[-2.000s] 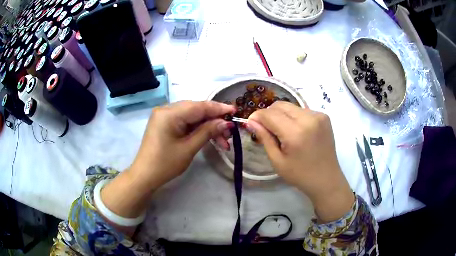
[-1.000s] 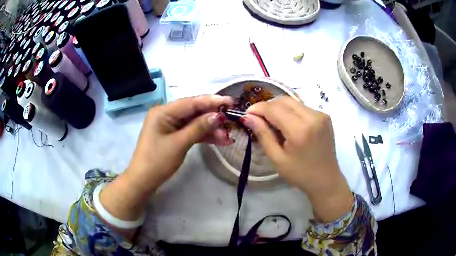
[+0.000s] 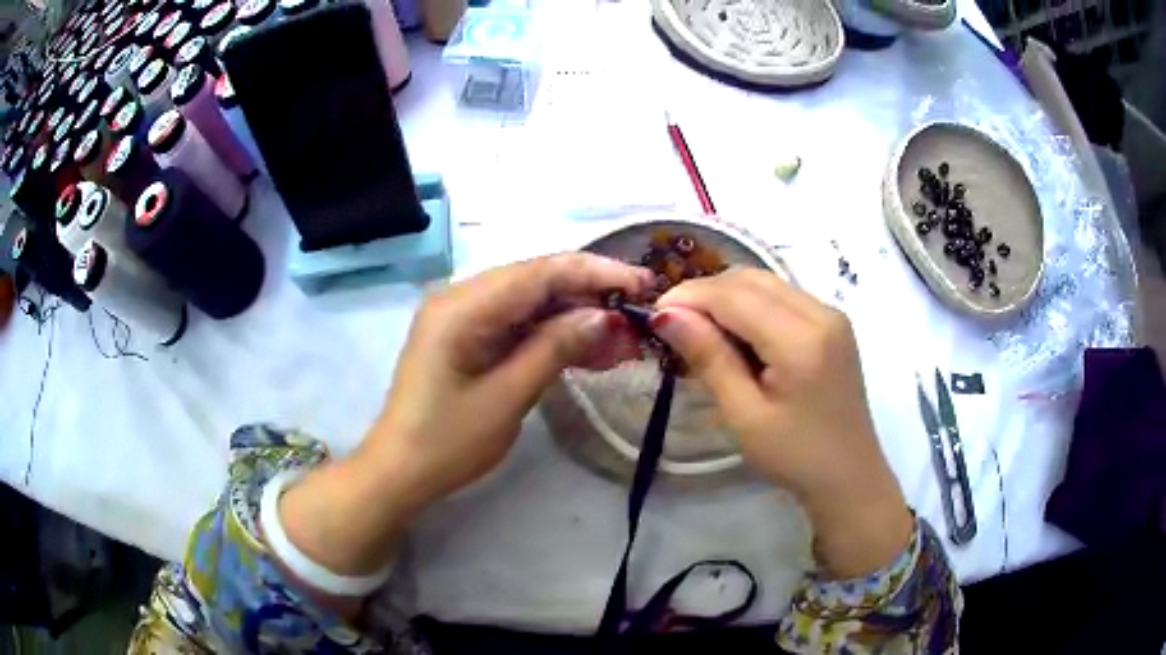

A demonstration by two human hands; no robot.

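Observation:
My left hand pinches a dark bead at its fingertips above the bowl. My right hand pinches the dark end of the narrow strap close beside it; the fingertips of both hands nearly touch. The strap hangs from the fingertips over the bowl's front rim and ends in a loop near the table's front edge. The pale centre bead bowl holds amber-brown beads, partly hidden by my hands. No needle can be made out.
Thread cones crowd the left, beside a phone on a pale blue stand. A red pencil lies behind the bowl. At right are a bowl of dark beads, thread snips and purple cloth.
The silver sliver seen between my fingertips no longer shows. The strap's top end now sits further right. The whole view has shifted slightly, with the table things a little lower and further right.

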